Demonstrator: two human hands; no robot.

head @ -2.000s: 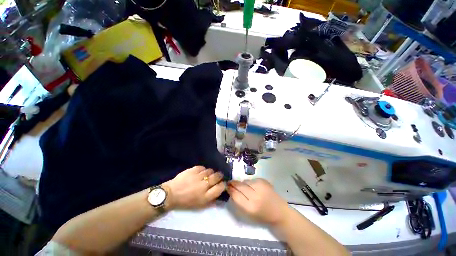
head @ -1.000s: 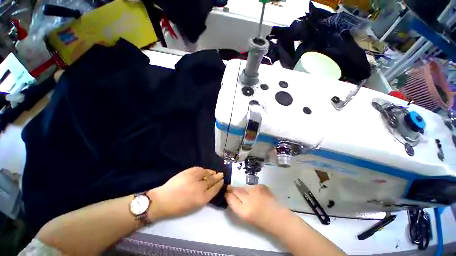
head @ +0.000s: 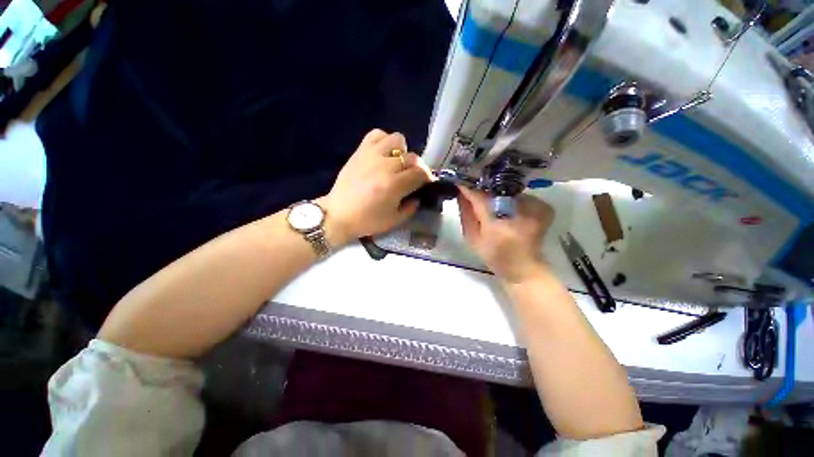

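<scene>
The dark navy garment piece (head: 223,116) spreads over the left of the table and runs up to the needle area. My left hand (head: 379,187), with a watch and a ring, pinches the garment's edge just left of the needle. My right hand (head: 509,230) has its fingertips on the same dark edge, just below the presser foot area. The white lockstitch machine (head: 696,170) stands at the right, with its needle end (head: 462,156) over the fingertips. The needle tip is too small to tell.
Thread snips (head: 589,275) lie under the machine arm. A small dark tool (head: 692,328) and a coiled black cable (head: 760,344) lie to their right. A brown scrap (head: 608,217) is on the bed. A printed measuring tape (head: 384,348) runs along the table's front edge.
The view has moved closer and lower. Both hands have moved up to the needle, lifting and bunching the garment's edge there. The metal plate below the needle is now uncovered.
</scene>
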